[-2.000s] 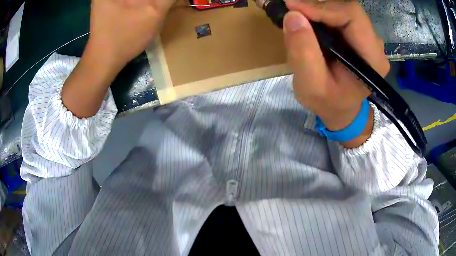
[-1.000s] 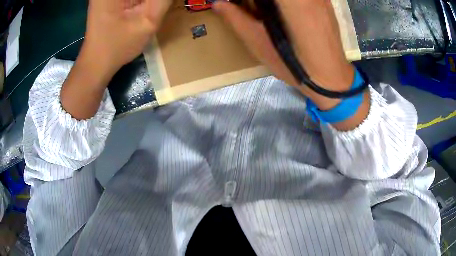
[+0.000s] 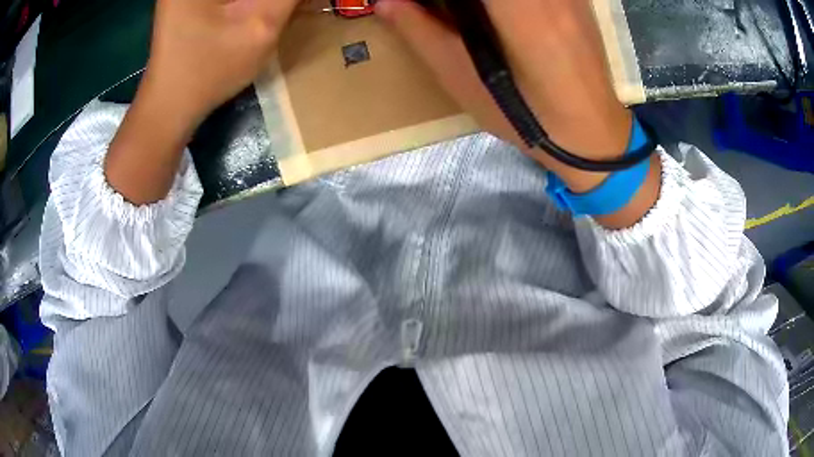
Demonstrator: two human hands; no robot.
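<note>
A small red housing [image 3: 353,7] lies on the tan work board [image 3: 357,107] at the top edge of the picture, partly cut off. A thin silvery line of wire reaches its left side. My left hand [image 3: 223,45] is left of the housing; its fingertips are cut off or hidden. My right hand [image 3: 535,80] holds the soldering iron [image 3: 477,36], whose cable loops over the wrist by the blue strap. The iron's tip is hidden. The right fingertips are close to the housing's right side.
A dark square pad [image 3: 355,53] lies on the board. Masking tape [image 3: 284,134] edges the board on the worn dark green bench [image 3: 236,147]. A white paper sheet [image 3: 25,80] lies far left. A blue stool [image 3: 768,134] stands beyond the bench at right.
My right hand has moved left and turned over with the iron, towards the housing. The cable now lies across the wrist. The board and pad have shifted slightly left. My left hand has barely moved.
</note>
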